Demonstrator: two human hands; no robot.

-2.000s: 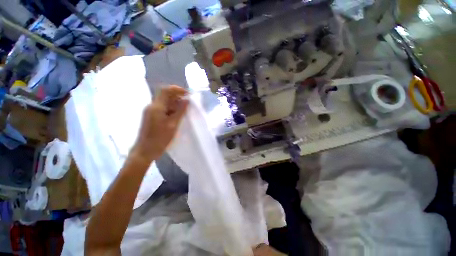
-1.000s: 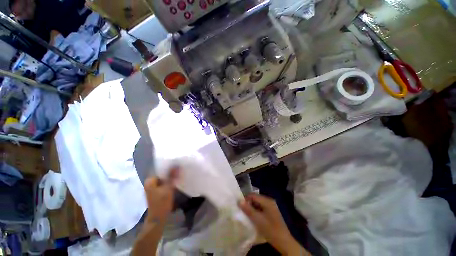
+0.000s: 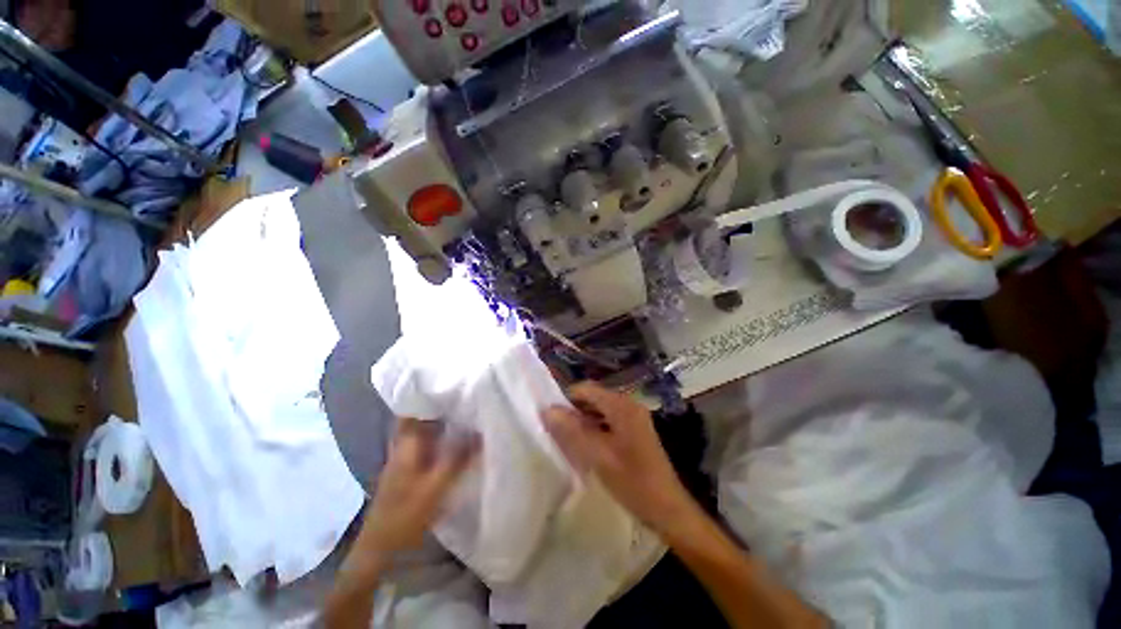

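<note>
The white workpiece (image 3: 492, 406) runs from the lit needle area of the overlock machine (image 3: 578, 160) down over the table's front edge to my lap. My left hand (image 3: 424, 473) is on its left side below the machine, slightly blurred, with fingertips on the folds. My right hand (image 3: 609, 442) grips its right edge close to the machine's front edge. The needles and presser foot are hard to make out in the glare.
A stack of white cut pieces (image 3: 246, 393) lies left. A white tape roll (image 3: 877, 227) and scissors (image 3: 971, 203) lie right, with a strip running to the machine. White fabric (image 3: 885, 467) is heaped lower right. Spare tape rolls (image 3: 121, 467) are far left.
The view has swung, showing the machine further left. My left hand has moved down from the fabric's upper end. My right hand has moved up the right edge, and the fabric is more bunched.
</note>
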